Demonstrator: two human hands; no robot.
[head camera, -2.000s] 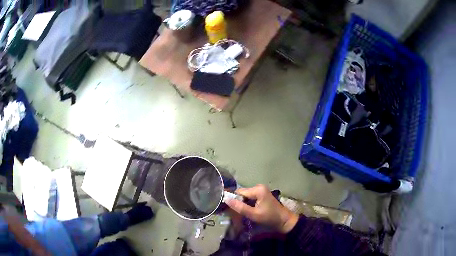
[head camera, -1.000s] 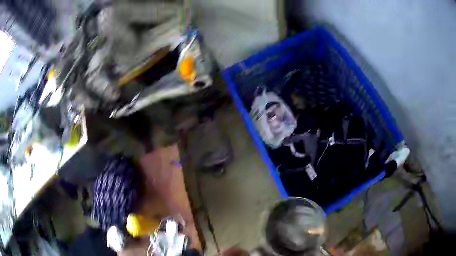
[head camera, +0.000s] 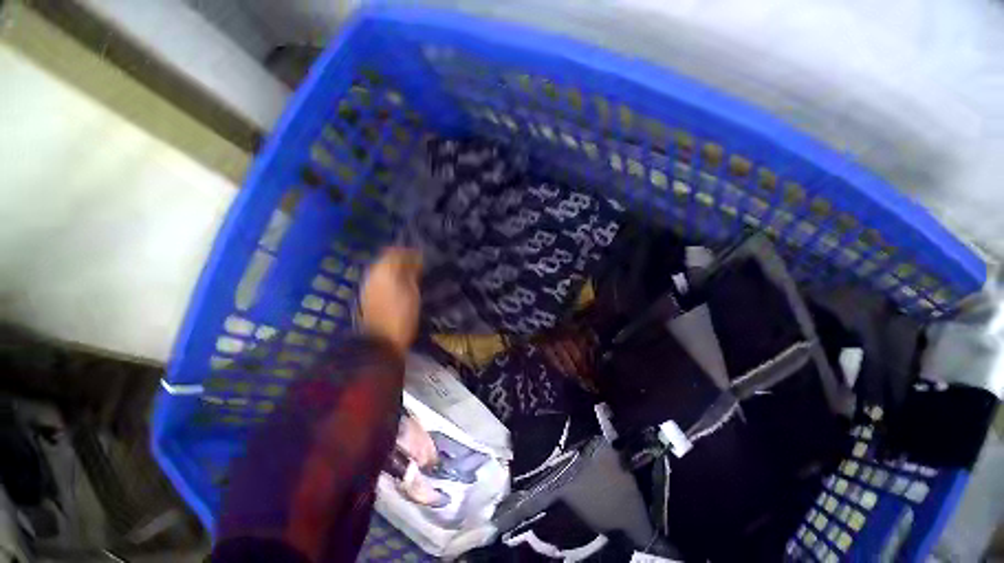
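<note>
A dark navy cloth with white figures (head camera: 539, 247) lies in the upper left part of a blue plastic crate (head camera: 683, 99). My left hand (head camera: 391, 295), in a dark maroon sleeve, reaches in from the lower left and grips the cloth's left edge. Hand and cloth edge are blurred, and the fingertips are hidden. My right hand is out of the picture, and so is the steel mug.
Dark garments with white tags (head camera: 738, 440) fill the crate's right and lower parts. A white printed bag (head camera: 457, 511) lies below my left hand. A pale wall (head camera: 903, 88) stands behind the crate. A cream panel (head camera: 99, 209) is at the left.
The view has moved right and close over the crate. The mug and the hand at its handle have left the picture. My left hand has come into the crate and taken hold of the patterned cloth.
</note>
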